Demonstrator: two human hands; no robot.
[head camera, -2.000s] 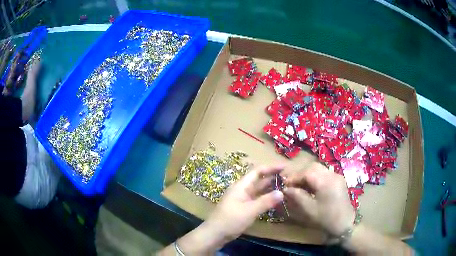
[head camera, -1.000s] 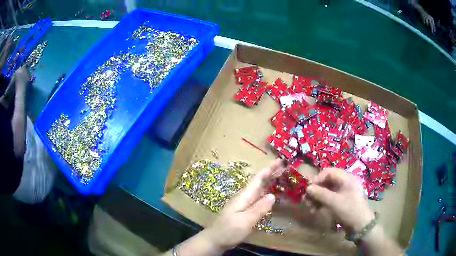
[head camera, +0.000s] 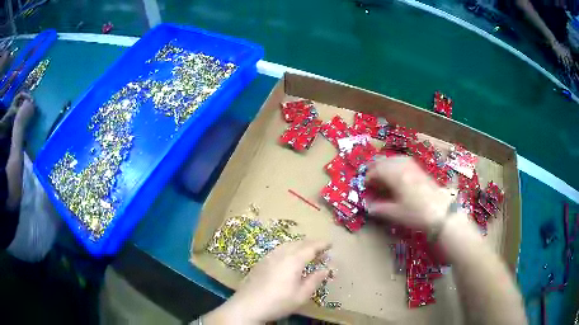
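My left hand (head camera: 276, 276) is at the near side of the cardboard tray (head camera: 254, 171), fingertips over small gold and silver metal parts (head camera: 244, 241). Whether it pinches a part cannot be told. My right hand (head camera: 406, 193) is blurred and over the heap of red circuit boards (head camera: 343, 190), fingertips at its left part. Whether it holds a board is hidden. More red boards (head camera: 420, 279) lie nearer me, left of my right forearm. One red board (head camera: 443, 104) lies on green just beyond the tray's far wall.
A blue plastic tray (head camera: 149, 184) with gold-silver parts stands left of the carton. A thin red strip (head camera: 304, 200) lies on the carton floor. Another person's hand (head camera: 22, 105) is at far left, another person's arm (head camera: 546, 32) at upper right. Dark tools (head camera: 549, 289) lie at right.
The board held between my hands is gone from them. A board now lies beyond the far wall. My right hand has moved up over the heap, and boards now lie nearer me.
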